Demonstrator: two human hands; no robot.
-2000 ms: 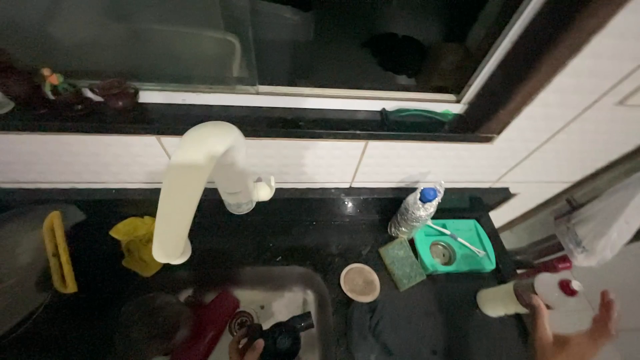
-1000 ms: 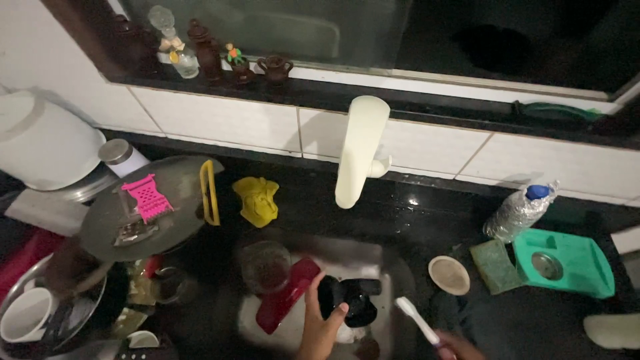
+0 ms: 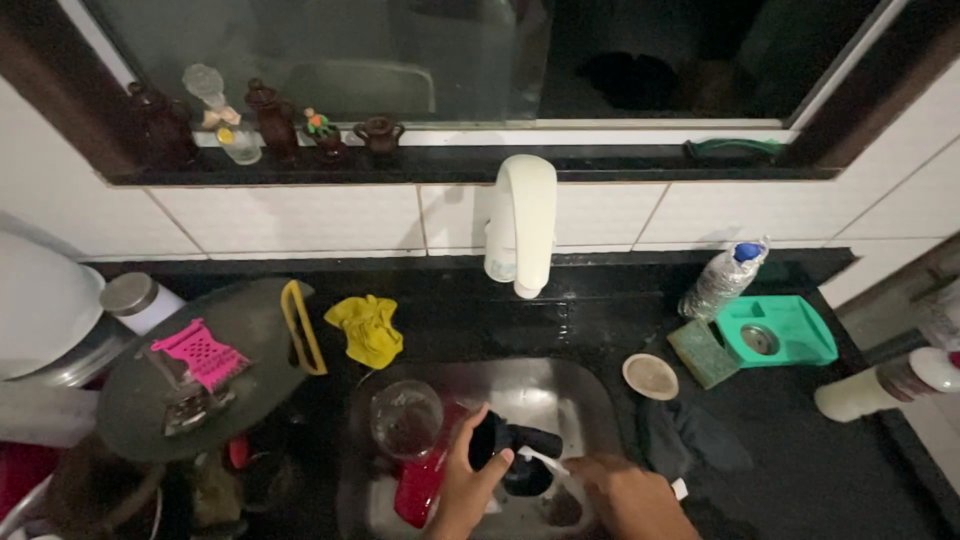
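Over the steel sink [image 3: 555, 375], my left hand [image 3: 472, 480] grips a black plastic part [image 3: 536, 442] with a stubby handle; its exact kind is unclear. My right hand [image 3: 622, 495] holds a white toothbrush-like brush [image 3: 544, 459], its head against the black part. A clear glass bowl or cup [image 3: 407, 418] and a red plastic item [image 3: 420, 480] lie in the sink, left of my hands. The cream faucet [image 3: 529, 225] stands behind the sink.
Right of the sink are a round pale dish [image 3: 650, 376], a sponge [image 3: 703, 352], a green tray [image 3: 806, 330], a foil-like bottle [image 3: 724, 281], a dark cloth [image 3: 694, 439] and a white bottle [image 3: 855, 394]. Left lie a yellow cloth [image 3: 367, 330] and a large lid [image 3: 255, 375] with a pink grater [image 3: 201, 354].
My right hand was at the white bottle on the far right, then held the brush beside the sink. Now the brush is at the black part. The view has swung left, then partly back.
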